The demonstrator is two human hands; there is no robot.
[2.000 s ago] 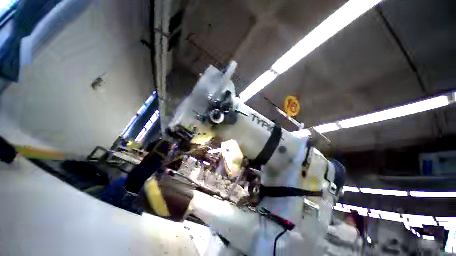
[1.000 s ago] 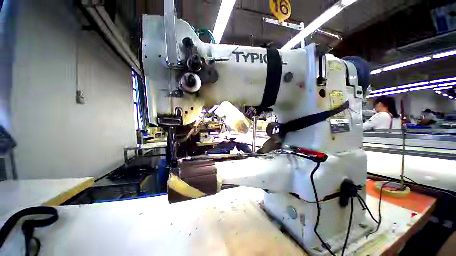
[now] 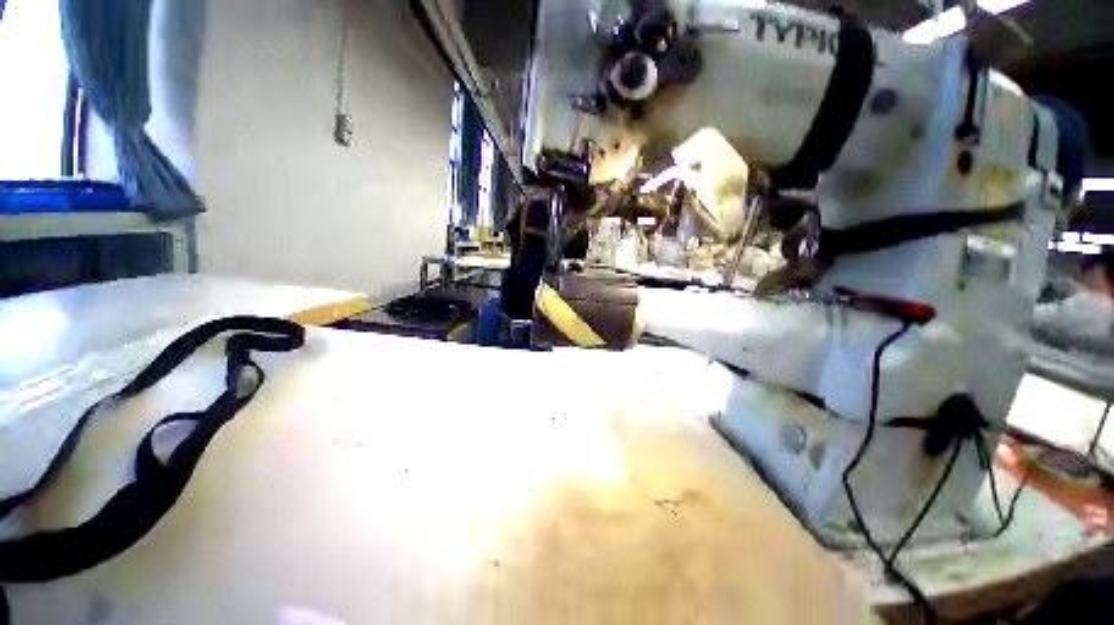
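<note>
Neither of my hands is in the picture. The large white cylinder-arm sewing machine (image 3: 782, 86) stands at the right. Its lower arm ends in a dark brown cover (image 3: 615, 308) with a slanting yellow strip. A dark band or strap (image 3: 528, 263) hangs upright at the needle end, beside the cover. Round thread tension discs (image 3: 635, 76) are on the head's face. A black webbing strap (image 3: 128, 515) lies in loops on the white tabletop (image 3: 367, 488) at the left and runs out of the left edge.
A red-handled tool (image 3: 898, 305) lies on the lower arm. Black cords (image 3: 870, 452) hang from the machine's column. Black bands (image 3: 840, 104) wrap the machine. A pale wall (image 3: 281, 183), a blue curtain (image 3: 122, 104) and a window are at the left. An orange surface (image 3: 1060, 488) is at the right.
The view has levelled from its earlier tilt, then swung left and down. The machine now sits further right and higher in the picture. More of the strap and tabletop shows.
</note>
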